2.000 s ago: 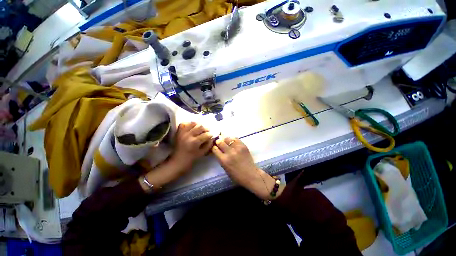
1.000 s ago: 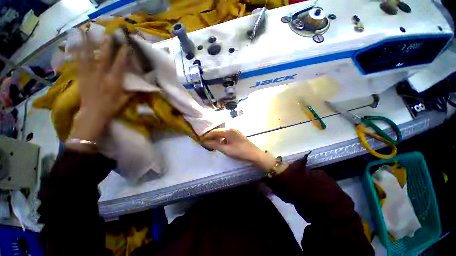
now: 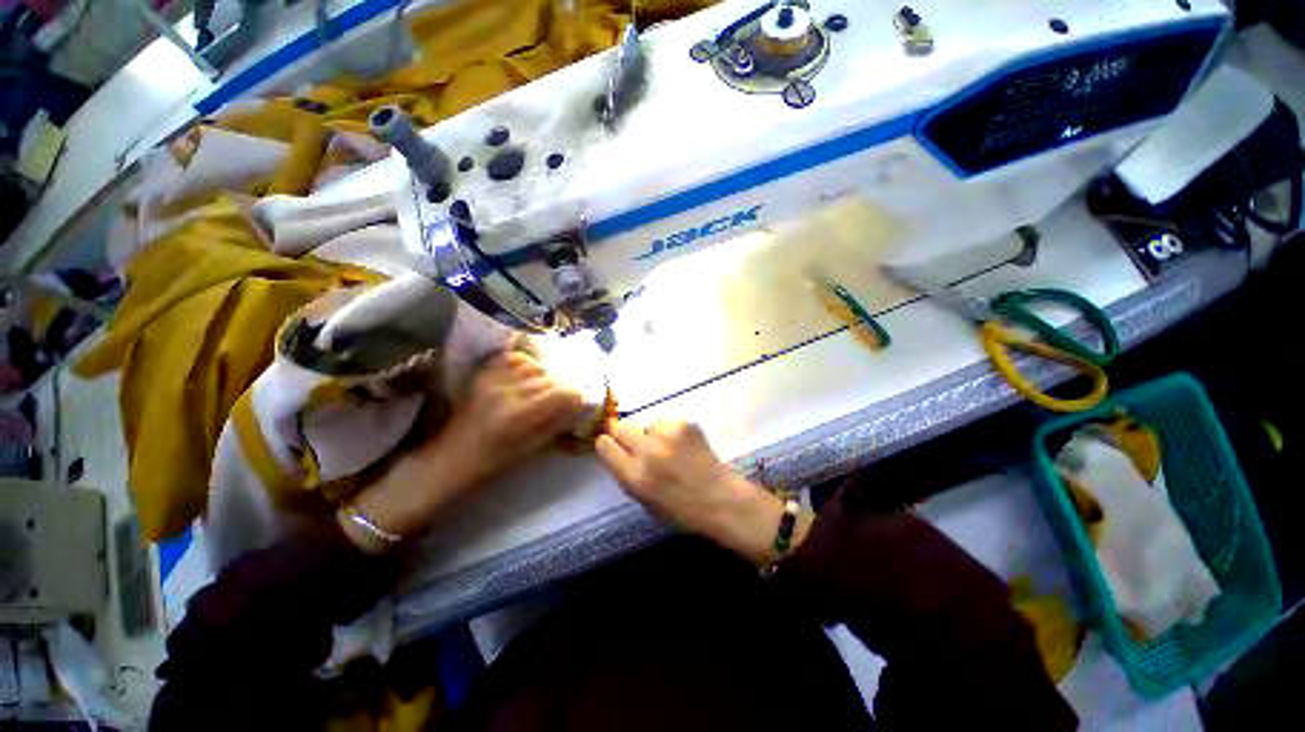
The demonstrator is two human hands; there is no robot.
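The off-white garment body (image 3: pixel 351 436) with mustard stripes lies bunched on the table left of the needle area. My left hand (image 3: pixel 515 408) rests on it and grips the cloth near its edge. My right hand (image 3: pixel 670 469) pinches a small mustard and off-white edge at its fingertips, just in front of the presser foot. The fingertips of both hands are close together and partly hide the pinched edge. The white sewing machine (image 3: pixel 716 186) stands behind, its needle area lit. The needle and thread are too small to make out.
Small snips (image 3: pixel 856 315) and scissors (image 3: pixel 1042 343) lie on the table to the right. A teal basket (image 3: pixel 1242 551) with cloth pieces is below right. Mustard cloth (image 3: pixel 201 358) is heaped left and behind. A beige machine (image 3: pixel 57 551) is at far left.
My left hand has come down from the raised, spread cloth to beside my right fingertips. The garment now lies bunched at the left with a different side showing. The view has shifted slightly.
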